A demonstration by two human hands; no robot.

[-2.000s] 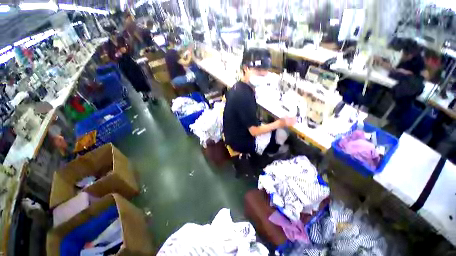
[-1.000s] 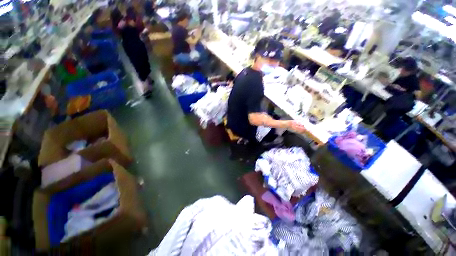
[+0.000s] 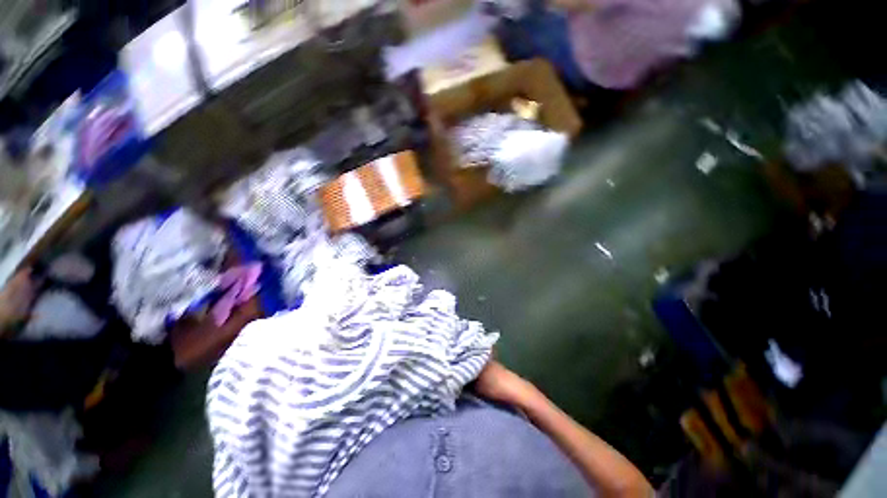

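Observation:
A heap of white and grey-blue striped garment pieces (image 3: 331,365) lies bunched against the front of my grey buttoned clothing at the lower centre. My right hand (image 3: 501,381) is at the heap's right edge and holds it, with its fingers mostly hidden by the fabric. My forearm runs down to the lower right. My left hand is not visible.
Striped fabric heap (image 3: 165,267) with a pink piece (image 3: 236,290) stands at left. An orange-brown ribbed block with white bands (image 3: 372,190) lies ahead, near an open carton (image 3: 559,102) holding pale fabric. White scraps (image 3: 707,162) lie on the green floor. A person's pinkish top (image 3: 632,39) is above.
The view has swung right and down, away from the aisle and the seated worker in black. The striped heap shows more fully, and my right hand and forearm have come into view.

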